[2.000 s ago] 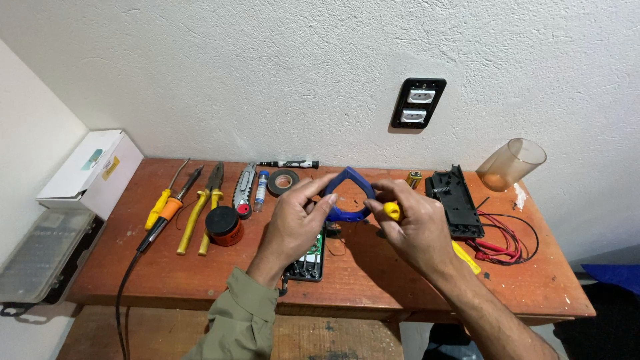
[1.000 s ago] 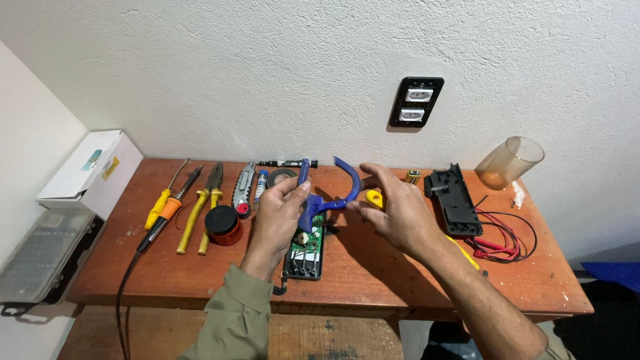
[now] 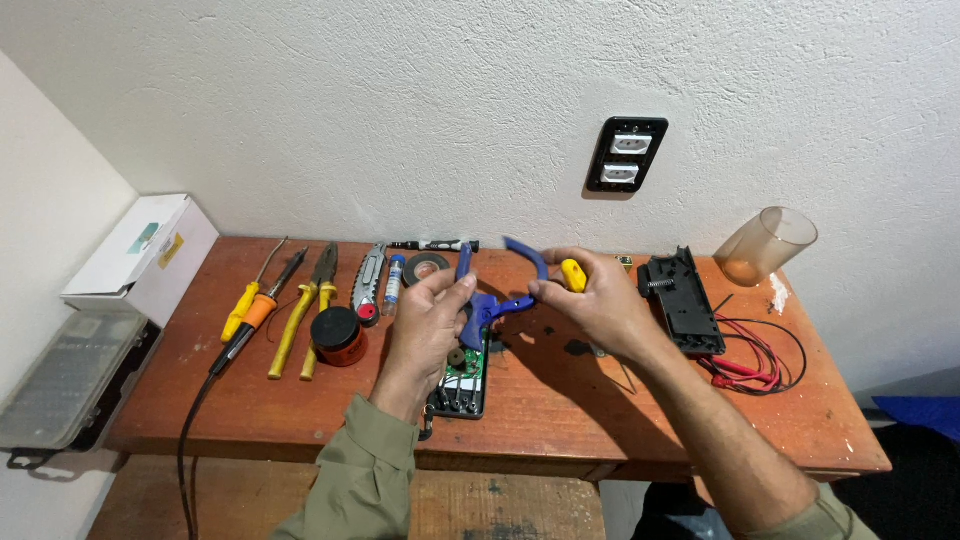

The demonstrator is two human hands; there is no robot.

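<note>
Blue plastic clamp jaws point(image 3: 491, 307), spread apart, are held between both hands above the wooden table. My left hand point(image 3: 431, 330) grips the left arm and body of the blue piece. My right hand point(image 3: 592, 300) pinches its curved right arm with thumb and finger, and also has a screwdriver with a yellow handle point(image 3: 574, 276) tucked in it. Below my left hand lies an opened black device housing with a green circuit board point(image 3: 466, 365), partly hidden by the hand. The other black housing half point(image 3: 682, 304), with a spring on it, lies right of my right hand.
On the left are a soldering iron point(image 3: 259, 311), yellow-handled pliers point(image 3: 296, 330), a red jar with black lid point(image 3: 339, 336) and a utility knife point(image 3: 368, 281). Black tape point(image 3: 426, 268) lies behind. Red and black test leads point(image 3: 750, 360) and a tilted-looking clear cup point(image 3: 765, 247) are at right.
The blue arms, close together two seconds ago, are now spread apart. My left hand has shifted its hold onto the left arm and body. My right hand again holds the right arm, which it had released.
</note>
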